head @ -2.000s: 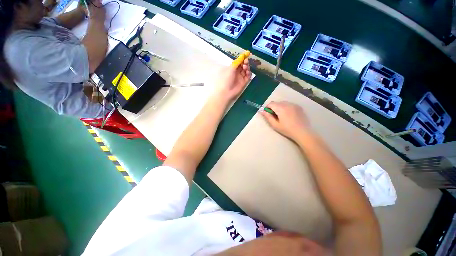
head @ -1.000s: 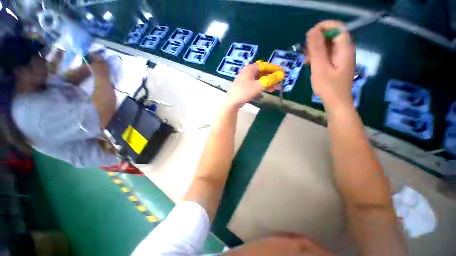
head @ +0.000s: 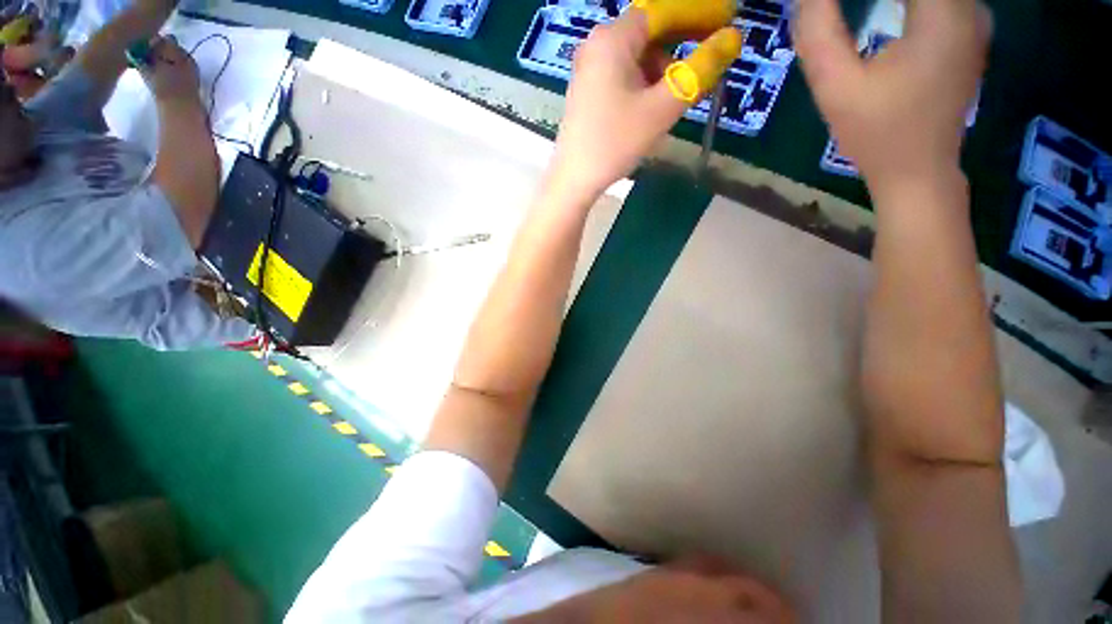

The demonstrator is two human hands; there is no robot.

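Observation:
Blue plastic housings (head: 752, 92) with black parts inside lie in pairs on the dark green conveyor at the top. My left hand (head: 634, 92), with yellow finger cots on its thumb and fingers, is over the housings at the belt edge. Its fingers are curled and apart; whether they touch or hold something is unclear. My right hand (head: 896, 92) is raised over the belt just right of it, blurred at the top edge, its fingertips partly cut off. The green-grip tool cannot be made out in it now. A thin metal strip (head: 710, 132) stands at the bench edge below my left hand.
A beige mat (head: 732, 366) lies before me, with a white cloth (head: 1030, 469) at the right. A black box (head: 293, 256) with a yellow label and cables stands on the left bench sheet, and a thin-ended cable (head: 451, 246) lies beside it. A coworker (head: 85, 232) sits at left.
Both hands have moved forward from the bench to over the belt. The right hand, earlier low over the mat with the green-grip tool, is now at the top edge. The view has shifted.

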